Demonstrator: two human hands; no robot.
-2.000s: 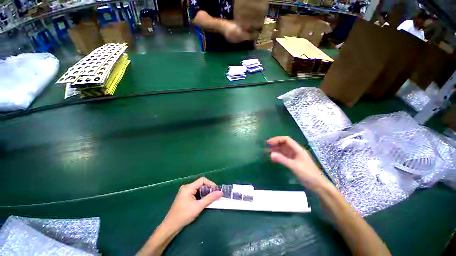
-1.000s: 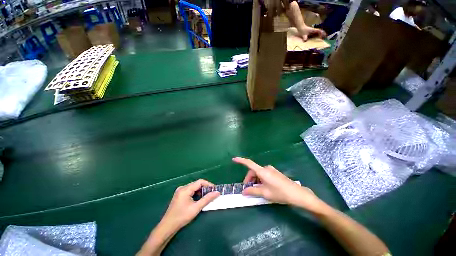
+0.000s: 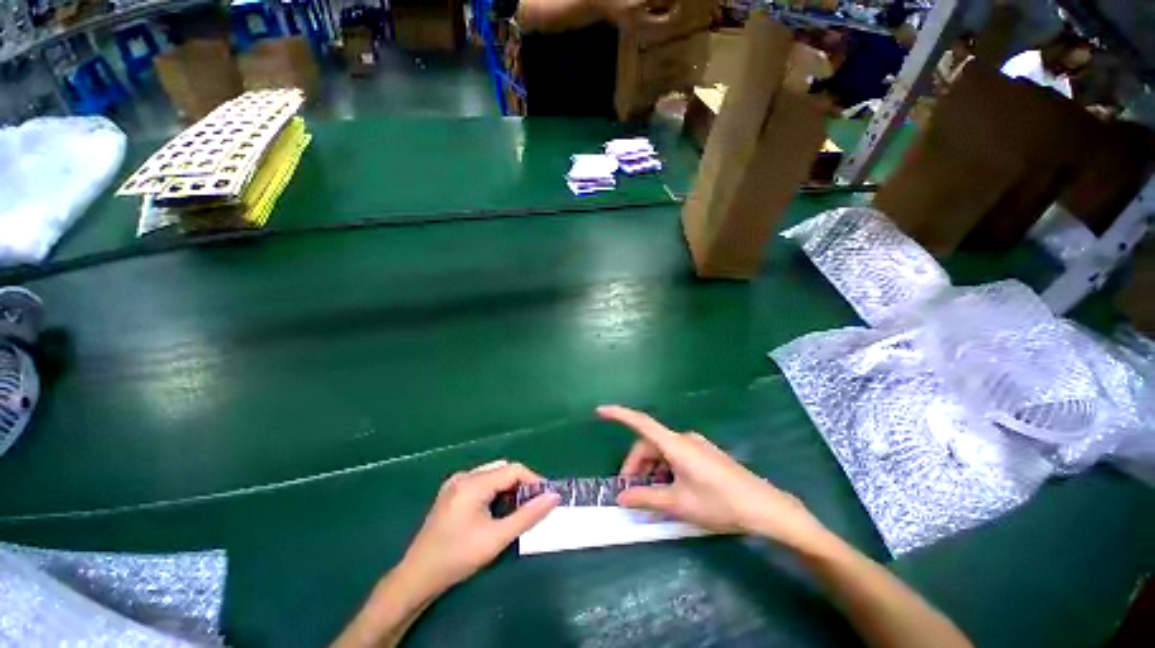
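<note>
A white label strip (image 3: 595, 529) with a row of small dark grey squares lies in front of me, low in the view. My left hand (image 3: 488, 513) pinches its left end between thumb and fingers. My right hand (image 3: 684, 481) pinches the dark row near its right end with thumb and fingers, its index finger pointing up and left. The right end of the strip is partly hidden under my right hand.
Bagged fans (image 3: 937, 405) lie at the right. Bubble bags (image 3: 139, 589) lie near left. A white fan (image 3: 15, 380) is cut off at the left edge. An upright carton (image 3: 741, 190) stands ahead right. Perforated sheets (image 3: 222, 158) and white-purple cards (image 3: 592, 174) lie across. A person stands opposite.
My right hand has come down onto the strip since the oldest frame. An upright carton has appeared on the belt and shifted right. A fan has come into view at the left edge.
</note>
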